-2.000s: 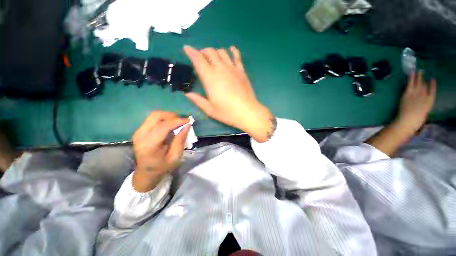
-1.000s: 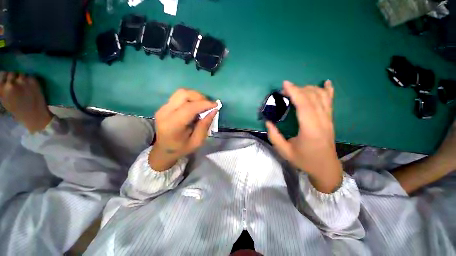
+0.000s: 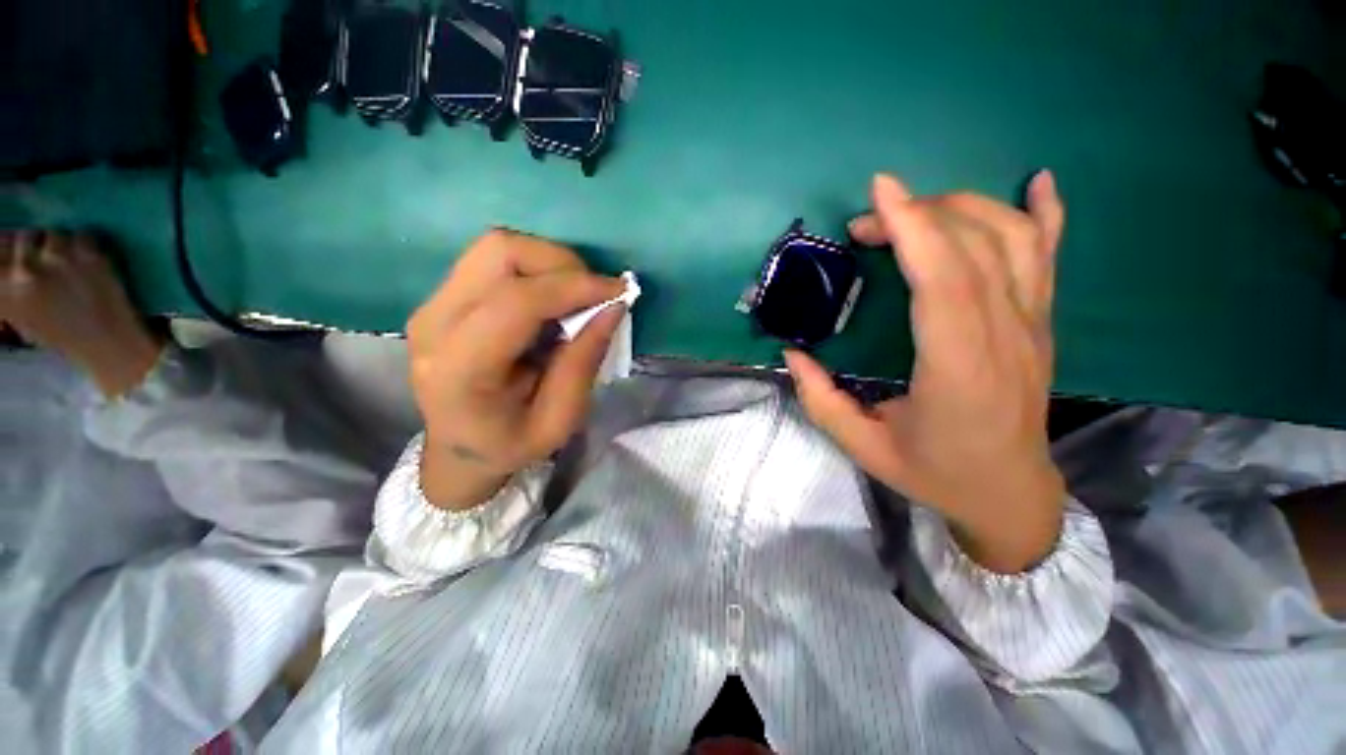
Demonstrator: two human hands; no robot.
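My left hand [image 3: 502,354] pinches a small folded white wipe [image 3: 598,313] between thumb and fingertips, above the bench's near edge. A black watch head [image 3: 806,289] lies on the green mat to its right, glass up and slightly turned, with a pale tab at its left edge. My right hand [image 3: 967,354] is spread around the watch head's right side. Its thumb tip is close below the watch and its index fingertip is off the upper right corner; no firm grip shows.
A row of several black watch heads [image 3: 568,92] lies at the upper left. More dark units [image 3: 1299,136] are cut off at the right edge. A dark box [image 3: 81,89] and black cable [image 3: 180,221] are at the left. Another person's hand [image 3: 74,295] rests at the far left; a neighbour's sleeve [image 3: 1210,450] is at the right.
My right hand moved from the row to the right, where a watch head now lies by it. That watch head has turned slightly since one second ago. My left hand still pinches the wipe.
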